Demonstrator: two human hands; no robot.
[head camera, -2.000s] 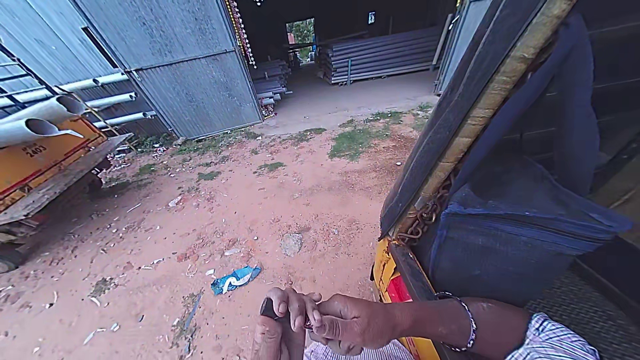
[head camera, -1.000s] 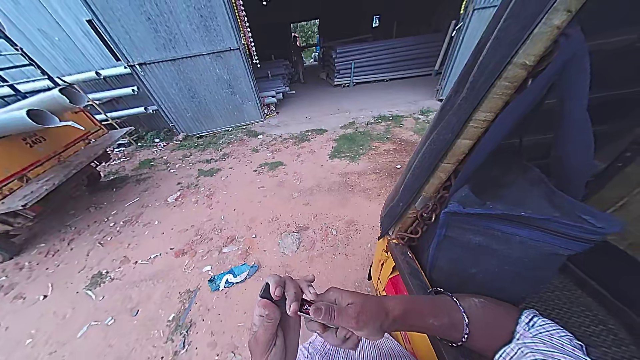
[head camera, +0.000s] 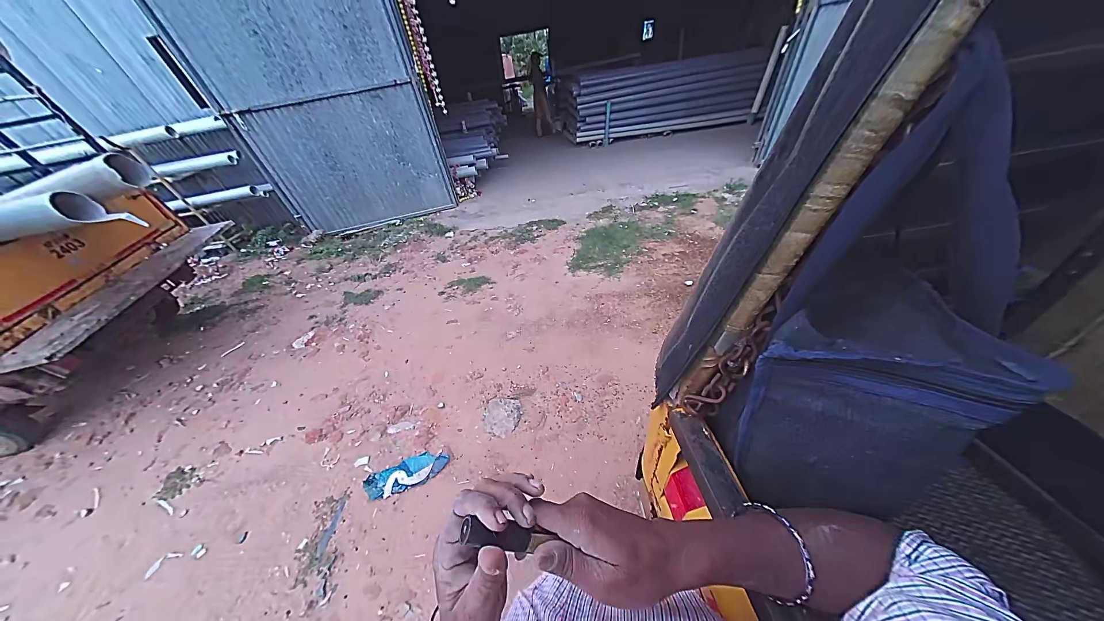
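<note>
Both hands meet at the bottom centre of the head view around a small dark cylindrical object (head camera: 493, 535), whose exact kind I cannot tell. My left hand (head camera: 473, 552) wraps it with curled fingers, its round end showing near the thumb. From the right, my right hand (head camera: 604, 548) pinches the object's other end between thumb and forefinger; a beaded bracelet (head camera: 806, 552) circles that wrist. The fingers cover part of the object.
Close on the right are a yellow vehicle's edge (head camera: 657, 453), a rusty chain (head camera: 729, 371) and a dark blue bag (head camera: 862, 414). Left stands an orange truck (head camera: 78, 250) with pipes. A blue wrapper (head camera: 405, 476) and a stone (head camera: 502, 416) lie on dirt. A person (head camera: 540, 95) stands inside the shed.
A person, not visible two seconds ago, now stands in the shed opening. Both hands stay together around the dark object, with the fingers slightly shifted.
</note>
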